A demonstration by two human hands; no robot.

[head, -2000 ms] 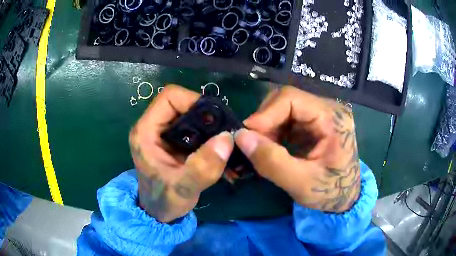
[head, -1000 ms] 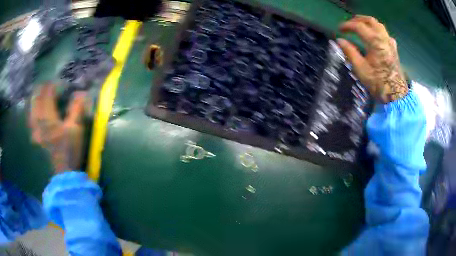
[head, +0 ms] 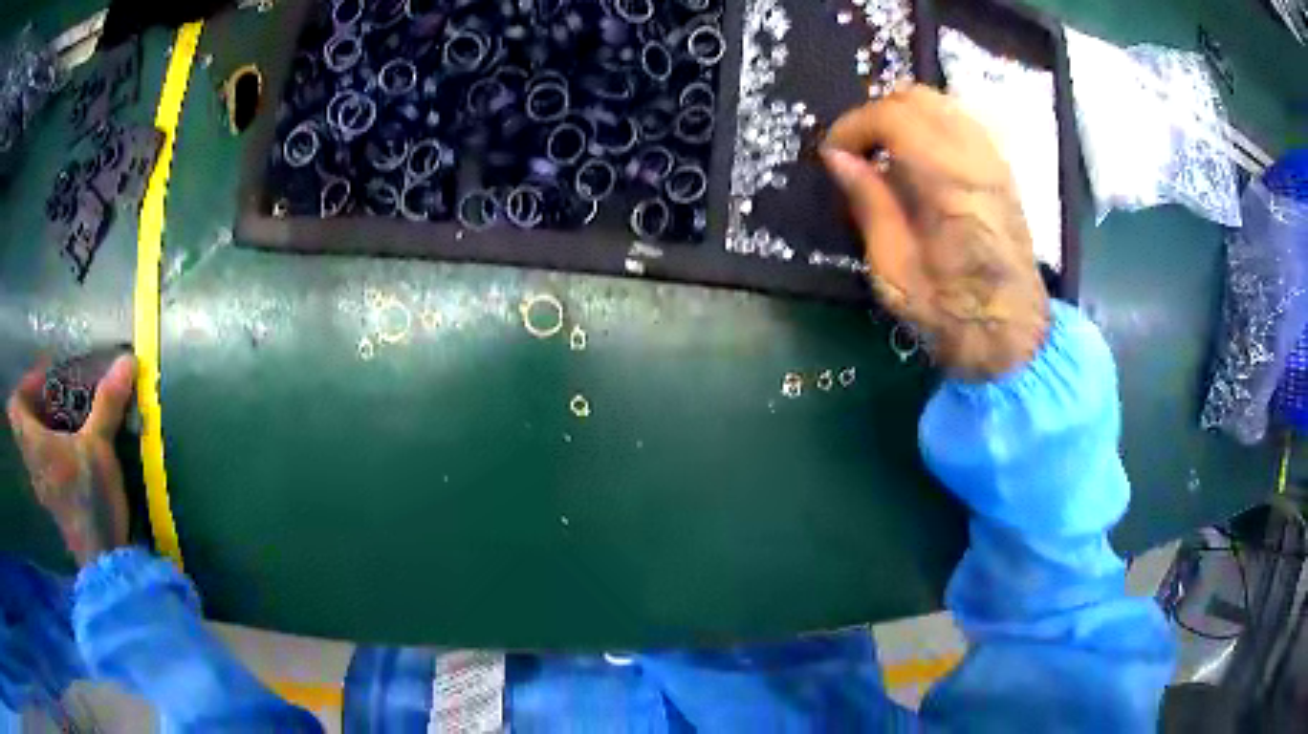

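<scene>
My left hand (head: 79, 459) is at the far left, left of the yellow line, with thumb and fingers around a black housing (head: 68, 396) with round rings. My right hand (head: 954, 215) is over the small clear parts (head: 772, 136) in the parts tray (head: 574, 261). Its thumb and index fingertips are close together at the section's middle; whether a part is between them cannot be told. The other fingers are curled. Black ringed parts (head: 547, 99) fill the large tray section.
Thin rings (head: 542, 316) and tiny ring-like pieces lie on the green mat. More black housings (head: 108, 179) lie at upper left by the yellow line (head: 149, 316). A white bag (head: 1004, 129) lies in the tray. Clear bags (head: 1155, 129) and a blue basket (head: 1291, 301) are at right.
The hands have parted from the black housing they held together. My left hand has gone far left and now holds a housing. My right hand has come down over the clear parts. The view has shifted.
</scene>
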